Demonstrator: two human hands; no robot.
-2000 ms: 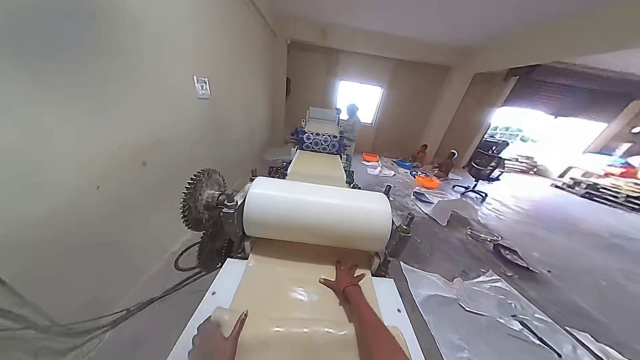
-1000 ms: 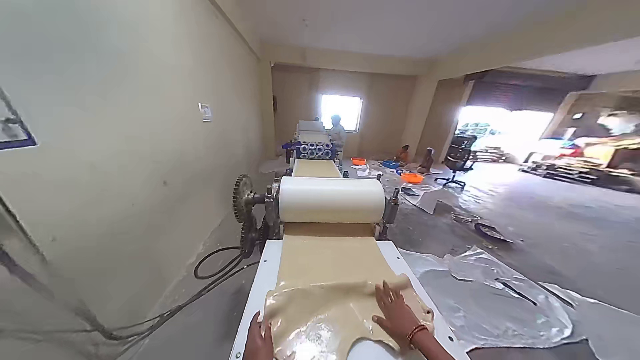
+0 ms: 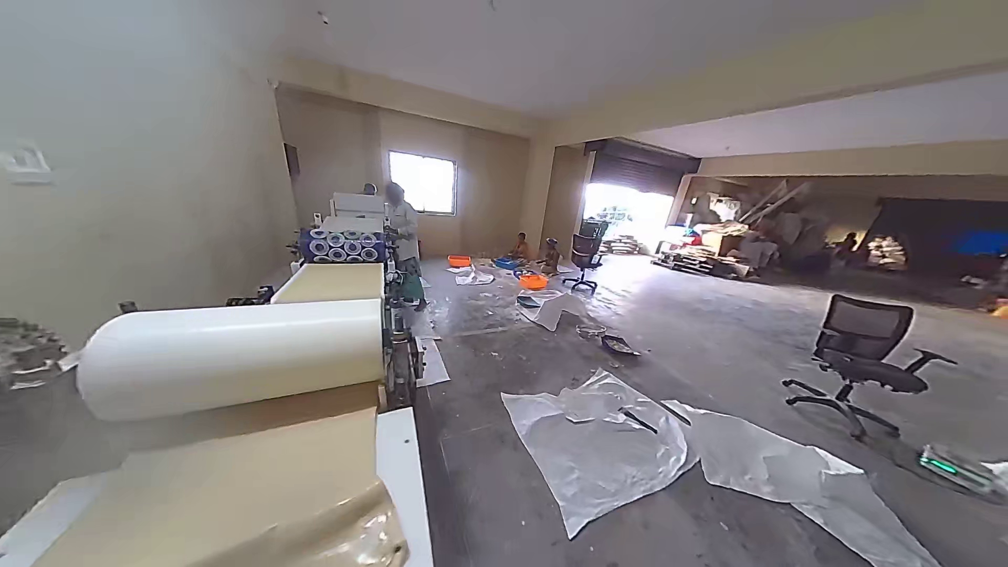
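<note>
Neither of my hands shows in the head view now. A tan sheet of soft, dough-like material (image 3: 236, 480) lies on the white feed table (image 3: 405, 488) at the lower left, its near right part folded and glossy. The sheet reaches under a large white roller (image 3: 236, 354). Beyond the roller, a pale band (image 3: 335, 282) runs toward a blue machine section with round patterned ends (image 3: 344, 246). A toothed gear (image 3: 30, 353) stands at the far left, blurred.
White plastic sheets (image 3: 606, 441) lie on the floor to the right. A black office chair (image 3: 862, 358) stands farther right, near a device with a green display (image 3: 941, 465). A person (image 3: 404, 236) stands beside the far machine; two people sit near orange tubs (image 3: 533, 282).
The view has swung to the right. Both hands, on the tan sheet in the earlier frames, are out of view.
</note>
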